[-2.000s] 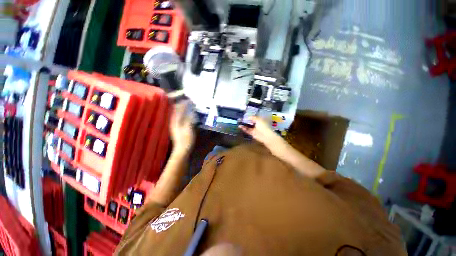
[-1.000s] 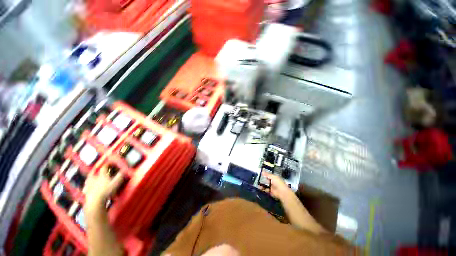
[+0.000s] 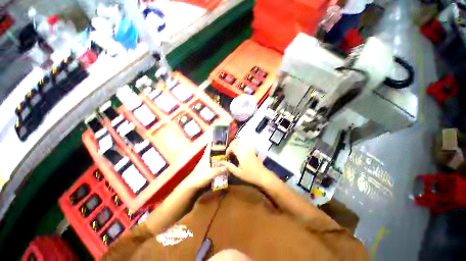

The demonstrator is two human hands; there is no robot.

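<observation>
An opened flip phone assembly stands lengthwise in front of my chest, its dark screen half away from me and a yellow-marked half nearer. My left hand holds it from the left side. My right hand touches it from the right with bent fingers at its middle. Whether a film is between the fingertips is too blurred to tell. The red-orange assembly tray at the left holds opened devices and two closed devices.
The screwdriving machine stands right of centre, with devices in its left fixture and right fixture. A small fan sits between tray and machine. Another tray lies behind; more trays are lower left. A brown box is below the machine.
My left hand has come from the tray to the middle, and my right hand has left the right fixture. Both now meet at the opened device. The view has shifted.
</observation>
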